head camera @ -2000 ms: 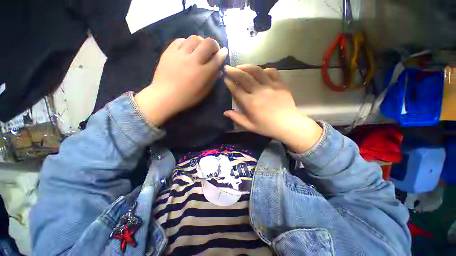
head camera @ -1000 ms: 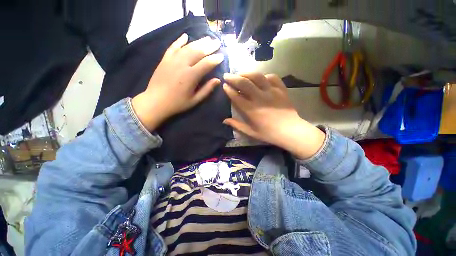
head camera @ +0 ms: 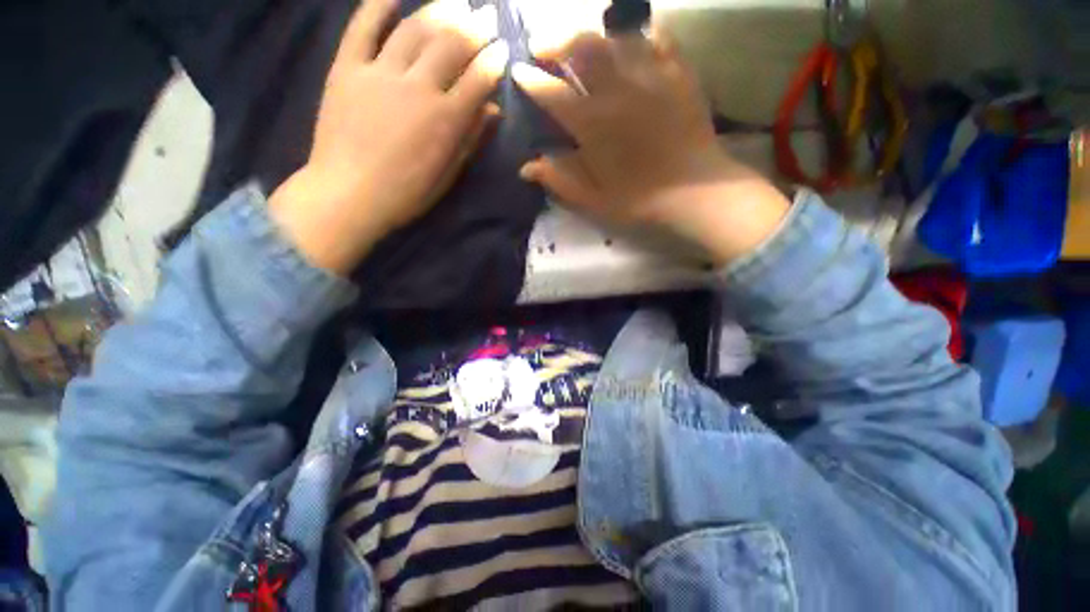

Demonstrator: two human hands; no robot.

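Note:
Black fabric [head camera: 448,257] lies on the pale machine table [head camera: 586,263] and runs up under both hands into the bright lamp glow at the top edge. My left hand [head camera: 400,132] lies on the fabric, its thumb and index finger pinching the cloth near the glow. My right hand [head camera: 634,138] is just right of it, palm down, fingertips at the fabric's edge, thumb apart below. Whether its fingertips grip the cloth is hard to tell. The needle area is lost in glare and cut off by the top edge.
Snips with red-orange and yellow handles [head camera: 810,117] hang at the upper right. Blue bins [head camera: 998,203] and red cloth [head camera: 932,308] are at the right. More black cloth [head camera: 84,108] covers the upper left. A clear-wrapped box [head camera: 48,341] is at the left edge.
Both hands have moved up in the picture, towards the lamp glow, with the fabric. The left fingers have drawn in from lying flatter. The machine head has mostly left the view at the top.

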